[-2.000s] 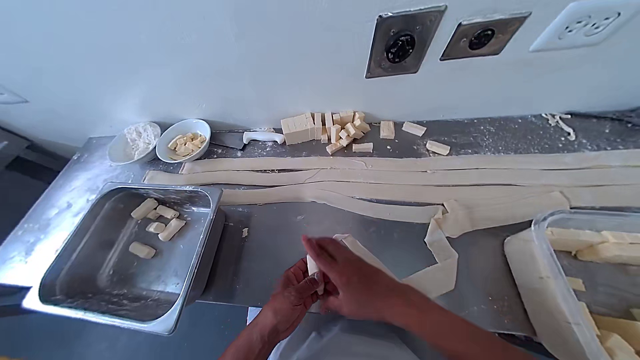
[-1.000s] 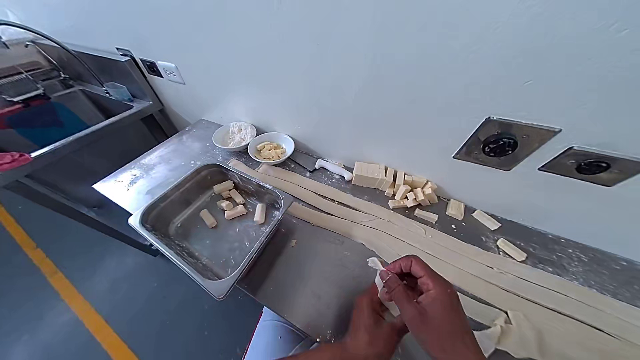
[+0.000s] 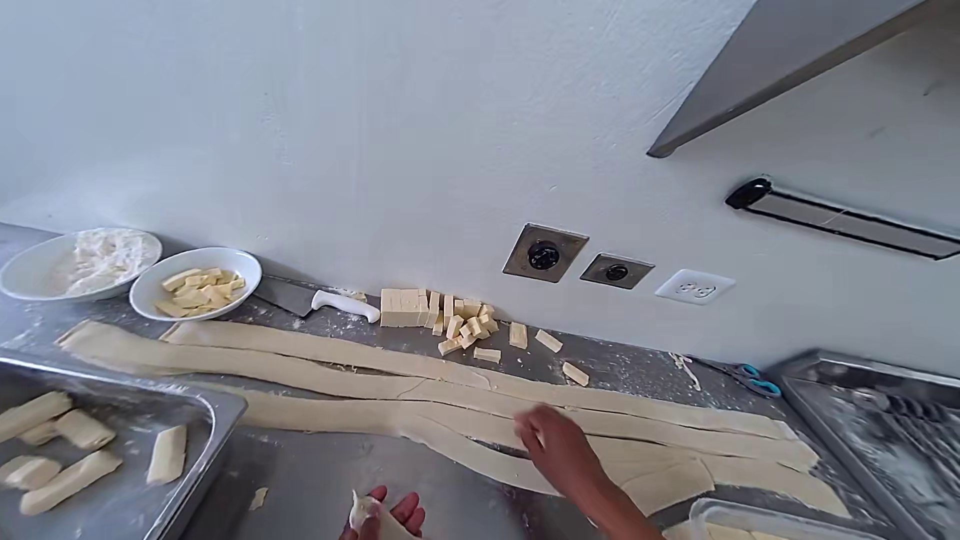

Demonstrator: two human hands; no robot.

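Observation:
At the bottom edge, my left hand [image 3: 386,516] holds a piece of pale dough [image 3: 371,514], partly cut off by the frame. My right hand [image 3: 551,446] is over the long dough strips [image 3: 352,382], its fingers curled and blurred; whether anything is between them cannot be told. Behind the strips lie cut cheese sticks [image 3: 471,324] beside a sliced cheese block [image 3: 401,307]. A steel pan [image 3: 225,420] at the lower left contains several wrapped dough rolls [image 3: 69,480]. A small dough scrap [image 3: 259,498] lies on the metal table.
Against the wall stand a bowl of flour [image 3: 105,259] and a bowl of cheese pieces [image 3: 199,291], with a white-handled knife [image 3: 343,304] alongside. Scissors [image 3: 750,379] lie near a metal tray [image 3: 885,442] at right. A clear plastic container [image 3: 750,517] is at the bottom right.
My hands were together around a dough-wrapped piece; now they are apart, with the piece in my left hand and my right hand over the strips. The view has shifted strongly.

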